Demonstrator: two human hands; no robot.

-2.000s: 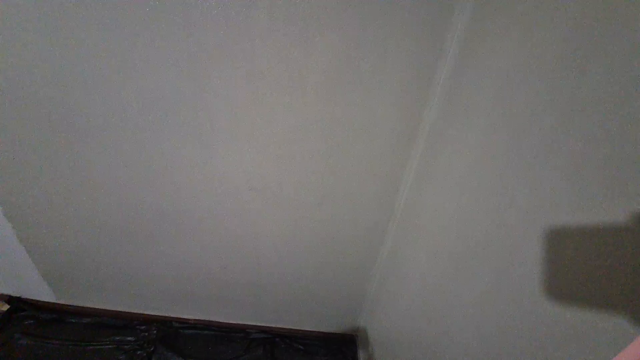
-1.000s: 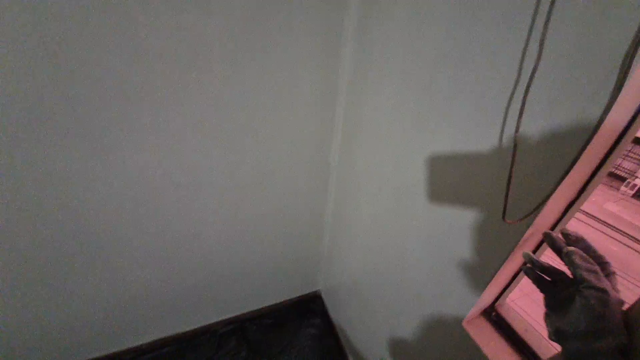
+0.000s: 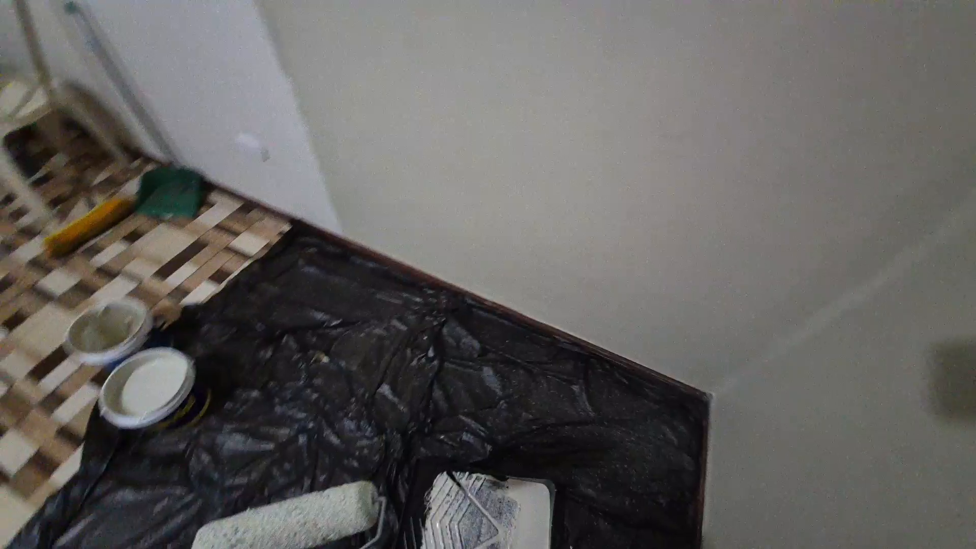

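Note:
Neither of my hands shows in the current view. A paint roller [image 3: 293, 520] with a pale, fluffy cover lies at the bottom edge, and its wire frame runs out of view. Right of it, a paint tray [image 3: 531, 512] holds pale paint, with paint smeared over its ribbed part and a thin wire frame across it. An open paint bucket [image 3: 148, 387] with pale paint and an open tub [image 3: 109, 329] beside it stand at the left. Black plastic sheeting [image 3: 328, 366] lies wrinkled under the roller and tray.
Painted wall [image 3: 549, 175] meets a second wall [image 3: 839, 427] at a corner, with a dark baseboard [image 3: 518, 314] below. On the patterned floor [image 3: 164, 244] at the left are a green dustpan [image 3: 169, 192], a yellow object [image 3: 89, 225] and light chair legs [image 3: 27, 191].
The view has swung left and down to the floor. The dark-looking hand by the pink-lit frame, seen at the right one second ago, is out of view.

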